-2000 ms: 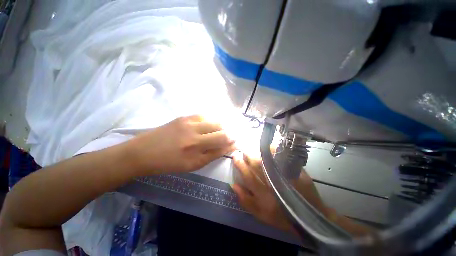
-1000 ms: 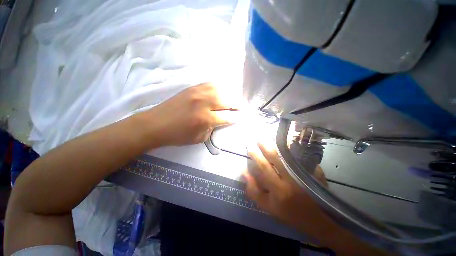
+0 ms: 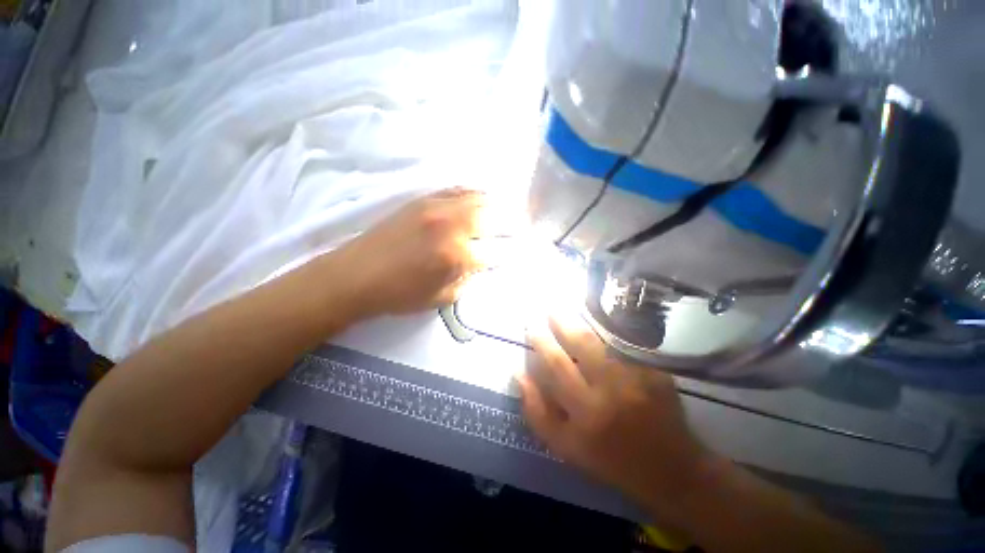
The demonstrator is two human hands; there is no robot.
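The white garment piece (image 3: 259,162) lies bunched left of the needle, its part at the needle washed out by glare. My left hand (image 3: 423,254) is on its near edge left of the needle, fingers curled on the cloth. My right hand (image 3: 594,405) is below and right of the needle, palm down, fingers bent towards the glare; whether they grip cloth cannot be told. The sewing machine head (image 3: 637,119) with blue stripe stands above. The presser foot and needle area is lost in bright light.
A scale (image 3: 416,400) runs along the table's front edge. A shiny curved metal band (image 3: 880,205) crosses the right side in front of the machine. Blue plastic baskets (image 3: 286,486) are below the table and at the far left, with white cloth hanging near the lower one.
Since the first frame, my left hand has moved up and left, away from my right hand, and a curved slot in the table shows between them. The view has shifted around the machine head.
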